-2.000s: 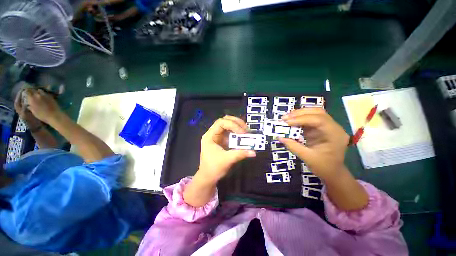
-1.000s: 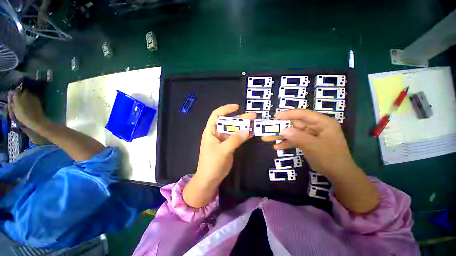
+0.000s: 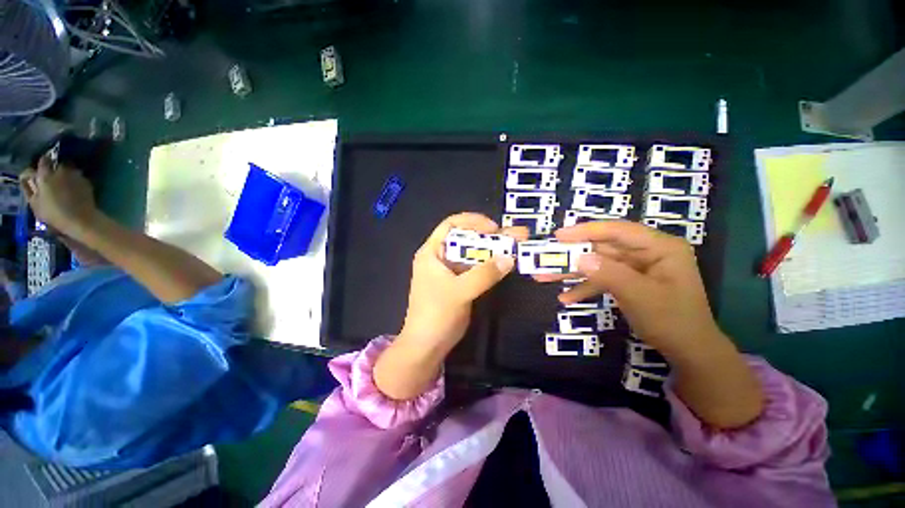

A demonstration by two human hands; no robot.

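My left hand [image 3: 444,281] holds a white display module [image 3: 478,248] between thumb and fingers. My right hand [image 3: 647,281] holds another white display module [image 3: 552,258]. The two modules are side by side, ends close together, above the black tray [image 3: 417,149]. Each shows a yellow window facing me. In the tray's right part, white modules with dark windows lie in three columns; my hands hide some of them. A small flat blue part [image 3: 389,196] lies in the tray's left part.
A blue bin [image 3: 274,214] stands on a pale mat [image 3: 179,189] at left, beside a blue-clad worker [image 3: 129,367]. Several loose modules [image 3: 331,66] stand on the green bench beyond. At right, a red pen [image 3: 797,227] and a grey block [image 3: 854,216] lie on a record sheet [image 3: 809,268].
Over two seconds both modules have tilted so their windows now show yellow, and they have come level, end to end. The last second shows little change beyond a view shift.
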